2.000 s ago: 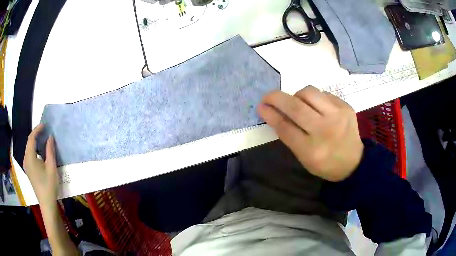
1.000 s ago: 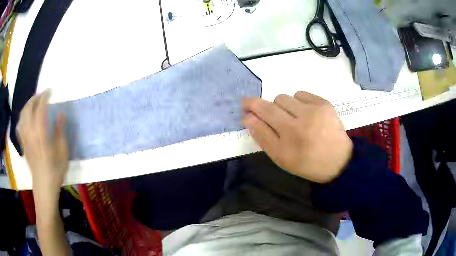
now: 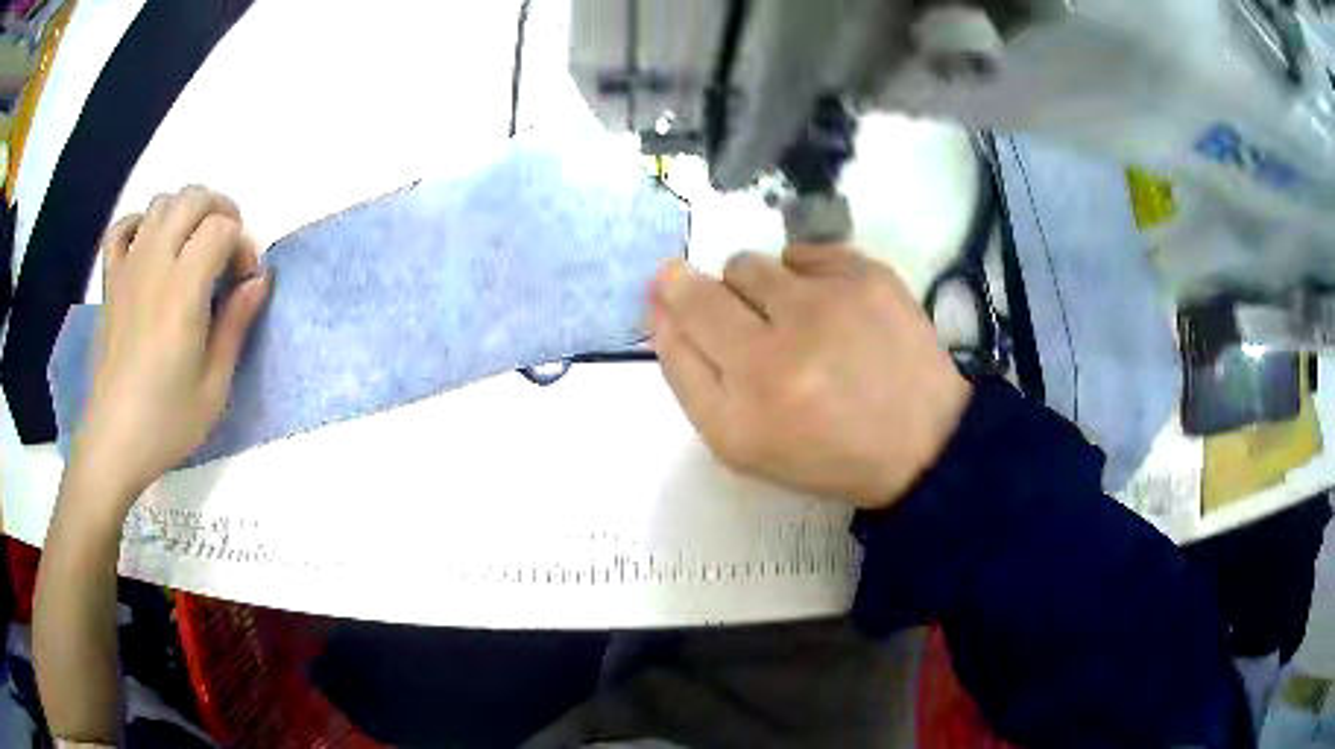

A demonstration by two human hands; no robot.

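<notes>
A long grey-blue cut panel (image 3: 425, 278) lies on the white table, its angled end at the machine's needle area. My left hand (image 3: 176, 322) is on its left part, thumb and fingers pinching the cloth. My right hand (image 3: 805, 366) holds the panel's right end edge between thumb and fingertips, just below the presser foot area. The sewing machine head (image 3: 937, 88) is above and partly hides the needle area, so I cannot tell whether the cloth is under the foot.
A black curved strip (image 3: 88, 190) lies at left. Right of my right hand are black scissors (image 3: 962, 293), sewn grey-blue pieces (image 3: 1105, 307), a dark phone (image 3: 1240, 384) and a yellow card (image 3: 1262, 461). A red basket (image 3: 242, 673) is below the table.
The panel and both hands have moved forward over the table to the needle area. The view has shifted, and the machine head now shows at the top. My left hand has bunched the cloth slightly.
</notes>
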